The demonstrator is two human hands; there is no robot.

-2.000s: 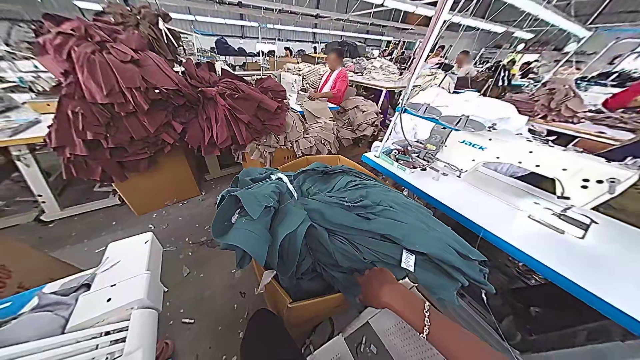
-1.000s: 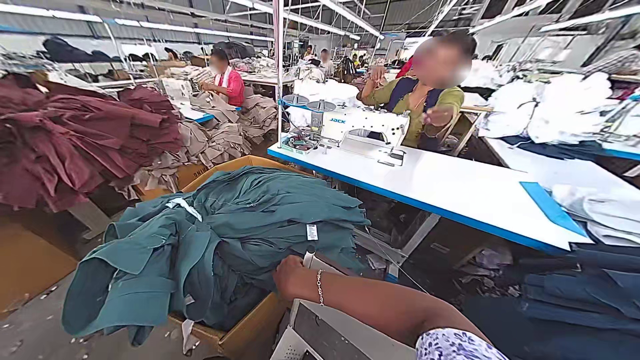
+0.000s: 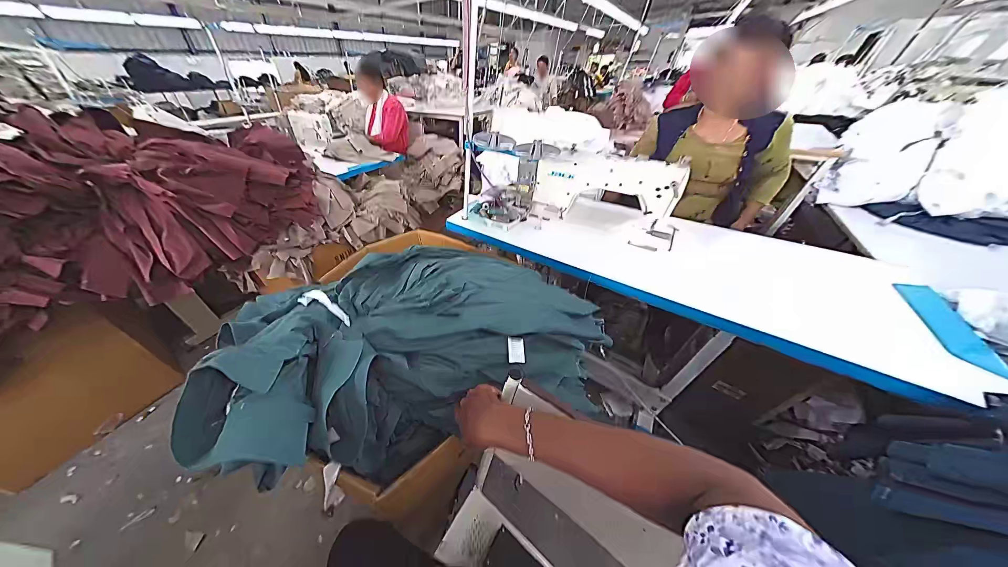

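Note:
A pile of dark green cloth garment pieces (image 3: 441, 315) fills a cardboard box (image 3: 417, 476) and hangs over its left side. White strips and a small white label show on the cloth. My right hand (image 3: 479, 417), with a chain bracelet at the wrist, is at the pile's near right edge, beside a grey metal frame (image 3: 543, 488). Its fingers are curled and partly hidden, so whether they grip the cloth cannot be told. My left hand is out of view.
A white sewing machine (image 3: 606, 185) stands on a blue-edged white table (image 3: 748, 276), with a person in an olive top (image 3: 709, 157) behind it. Maroon cloth (image 3: 157, 205) is heaped at left above a cardboard box (image 3: 79, 394). Dark folded cloth (image 3: 937, 480) lies at lower right.
The view has swung right since the oldest frame. The person behind the sewing machine, with hands raised one second ago, has lowered them. My right hand stays beside the green pile.

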